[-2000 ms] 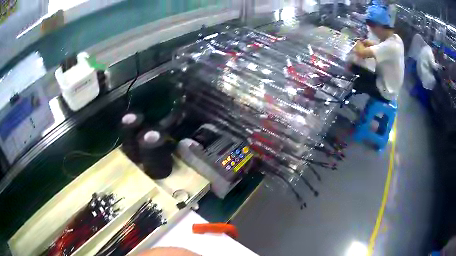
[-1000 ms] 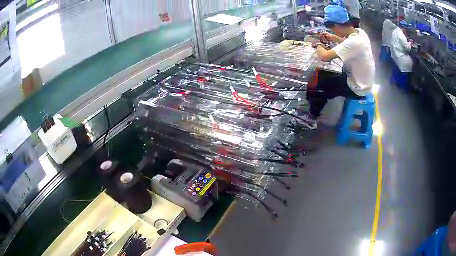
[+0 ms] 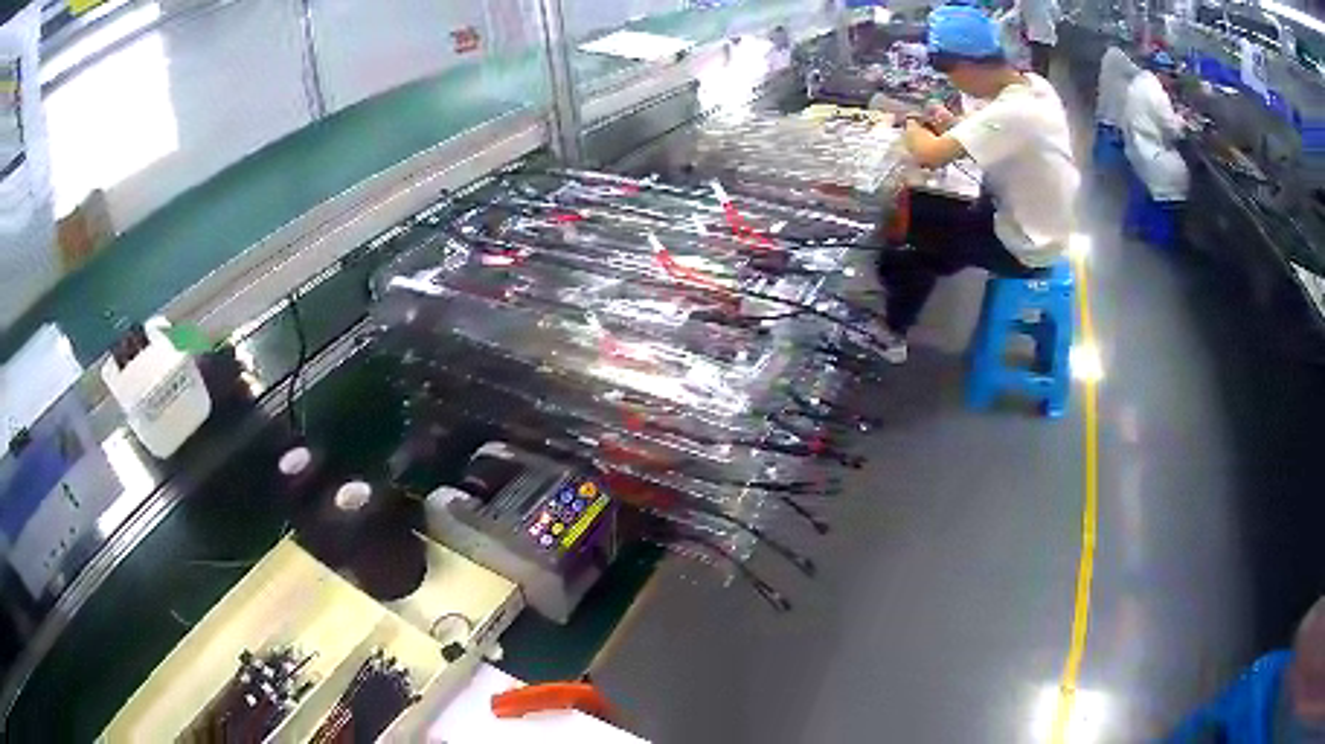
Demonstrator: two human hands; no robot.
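Observation:
Neither of my hands is in view. Nearest in front of me, at the bottom left, is the cream parts tray (image 3: pixel 189 643). One compartment holds dark wire leads with white ends (image 3: pixel 269 680), and the compartment beside it holds black leads (image 3: pixel 369 689). An orange clamp (image 3: pixel 552 701) sits on the edge of the white board (image 3: pixel 487 715), which is cut off by the bottom edge. Black tape rolls (image 3: pixel 363 545) stand beyond the tray, their pale cores showing.
A grey keypad device (image 3: pixel 531 526) stands beside the tape rolls. Plastic-covered harnesses (image 3: pixel 625 349) overhang the aisle. A white container (image 3: pixel 157 393) is at left. A person in a blue cap (image 3: pixel 1017 167) sits on a blue stool (image 3: pixel 1022 342). Part of another person (image 3: pixel 1301 690) shows lower right.
The view has turned right and up, then settled. The tray, device and harnesses sit lower and further left in the picture. A skin-coloured patch at the bottom edge two seconds ago is gone.

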